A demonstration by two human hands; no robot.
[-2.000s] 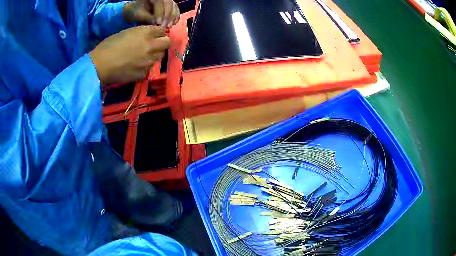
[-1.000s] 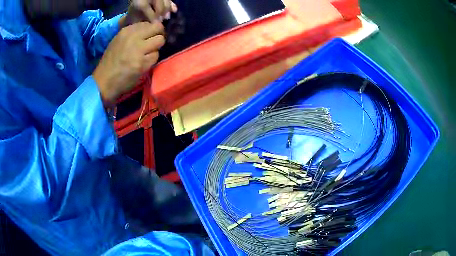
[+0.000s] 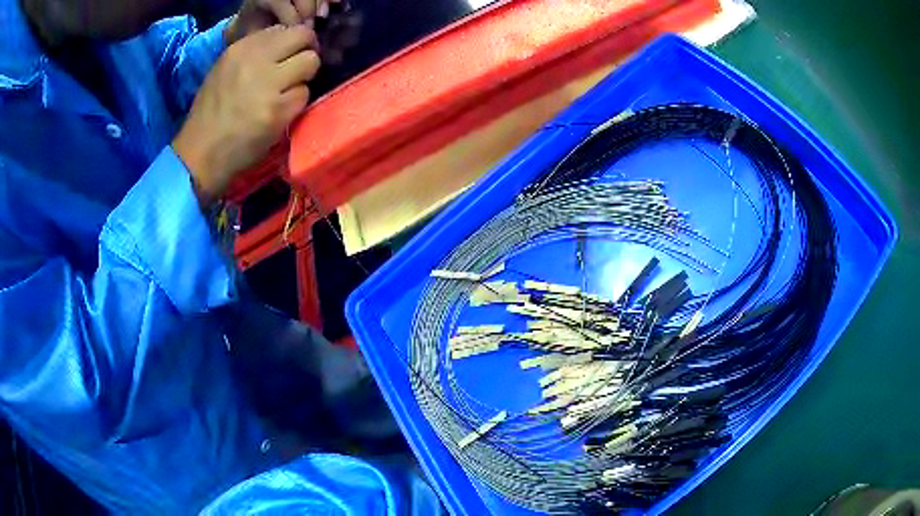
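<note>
A blue parts tray (image 3: pixel 876 237) lies nearest in front of me. It holds a large coil of thin cables (image 3: pixel 444 302), grey on the left and black on the right. Many pale gold and black cable ends (image 3: pixel 590 338) are bunched in its middle. Neither of my hands can be made out. A blue cloth part (image 3: pixel 323 492) shows at the bottom edge; I cannot tell whether it is my sleeve.
Another person in a blue smock (image 3: pixel 151 262) is at the left, both hands (image 3: pixel 247 96) together at an orange-red foam tray (image 3: pixel 404 126) with a dark screen. Tan cardboard (image 3: pixel 404 214) lies under the foam. A blurred, pale rounded shape (image 3: pixel 876 502) is cut off bottom right.
The view has shifted, so the foam and screen sit higher and less of them shows, while more of the blue tray shows. The pale shape at bottom right has come further in.
</note>
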